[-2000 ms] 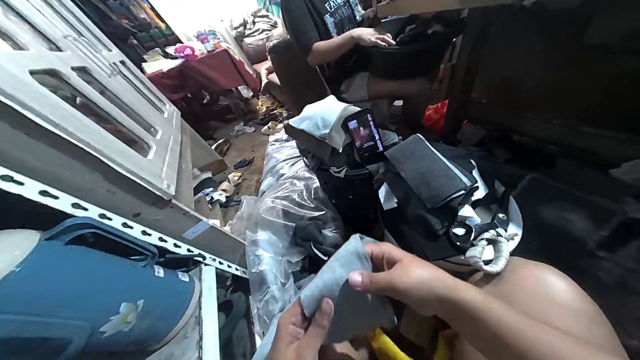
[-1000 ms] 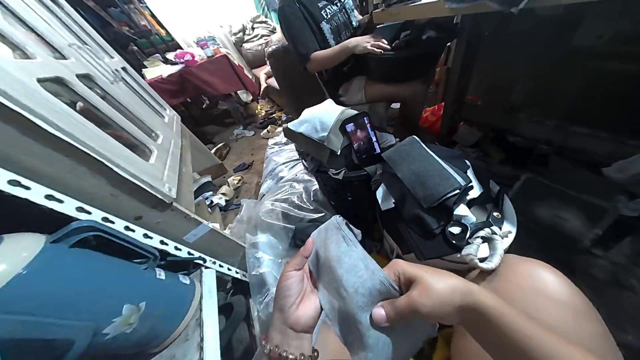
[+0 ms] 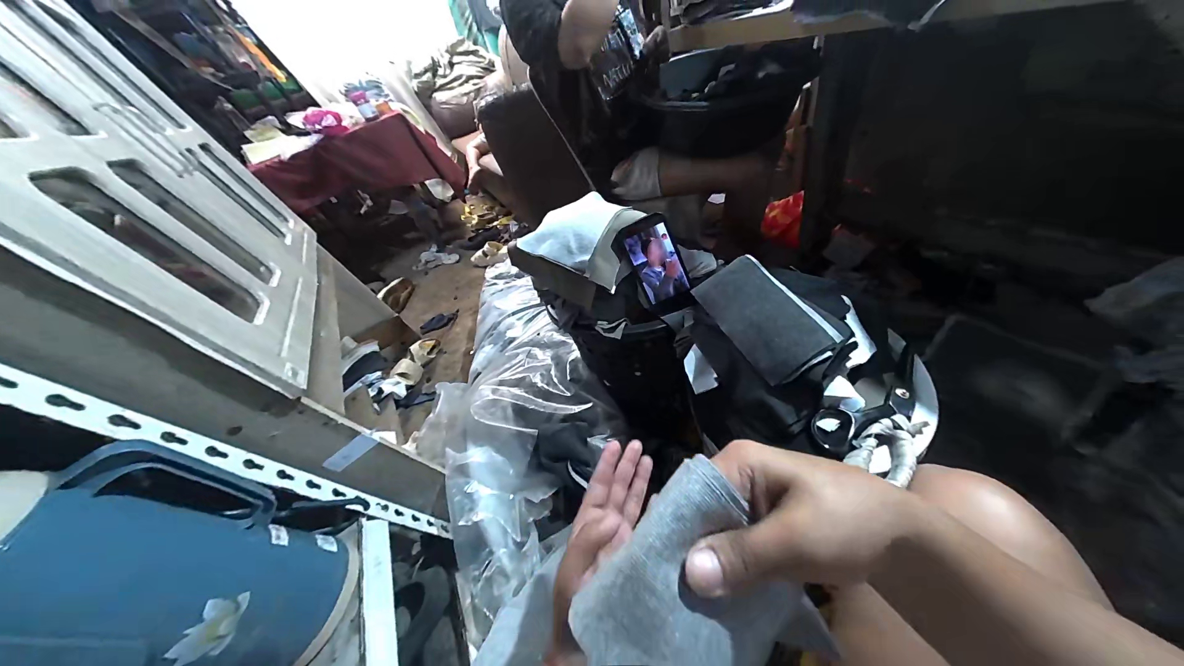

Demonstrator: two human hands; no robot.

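Note:
My right hand (image 3: pixel 795 518) pinches a piece of grey fabric (image 3: pixel 666 583) between thumb and fingers, at the bottom centre of the view. Behind the fabric's left side is my left hand (image 3: pixel 601 518), its fingers extended; the cloth partly hides its palm. Beyond my hands, dark folded fabric pieces (image 3: pixel 768 319) lie on a black heap, with scissors (image 3: pixel 837 425) and a knotted pale cloth strip (image 3: pixel 888 449) at its right edge. A phone (image 3: pixel 657 264) with a lit screen leans beside a folded light cloth (image 3: pixel 578 240).
Clear plastic sheeting (image 3: pixel 518 407) runs along the left of my hands. A blue container (image 3: pixel 166 564) stands behind a white perforated metal rail (image 3: pixel 217 453). A person (image 3: pixel 601 83) sits ahead near a black tub (image 3: pixel 731 111). Footwear (image 3: pixel 407 370) lies on the floor.
My left hand has opened from its hold on the grey fabric and now has its fingers stretched out. The seated person's arm has risen from the tub.

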